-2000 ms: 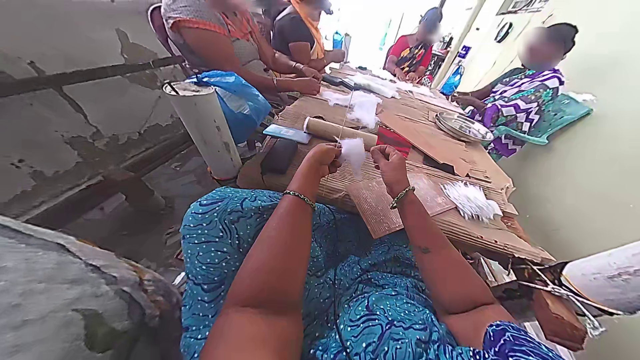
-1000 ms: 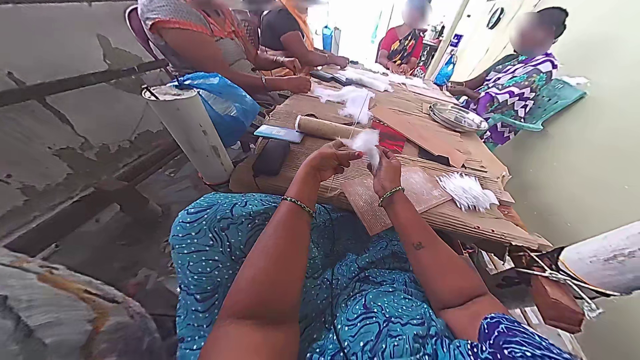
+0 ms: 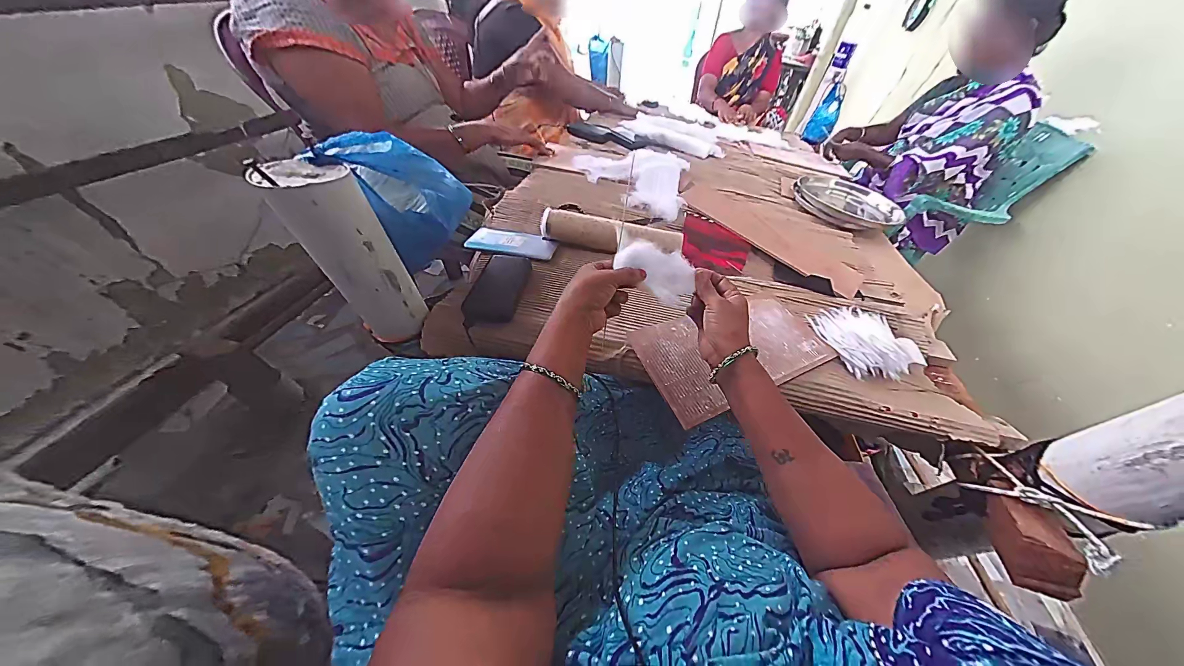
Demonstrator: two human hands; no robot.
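Note:
Between my two hands a tuft of white cotton (image 3: 657, 270) is spread above the table edge. My left hand (image 3: 597, 294) pinches its left side, and my right hand (image 3: 720, 310) grips its right side. Below my right hand lies a brownish textured board (image 3: 680, 365). A pile of thin white cotton wicks (image 3: 860, 342) rests at the board's right end. Behind the tuft is a cardboard tube (image 3: 592, 229), with a red shiny sheet (image 3: 714, 245) to its right. More loose cotton (image 3: 652, 180) lies farther back.
Corrugated cardboard (image 3: 546, 310) covers the table. A dark case (image 3: 498, 289) and a light blue flat box (image 3: 511, 242) lie left. Steel plates (image 3: 846, 202) are stacked right. Several people sit around the table. A white pipe (image 3: 347, 250) with a blue plastic bag (image 3: 393, 190) stands left.
My hands have moved apart, and the cotton that was bunched between them one second ago is now spread out. The person at the left has raised a hand.

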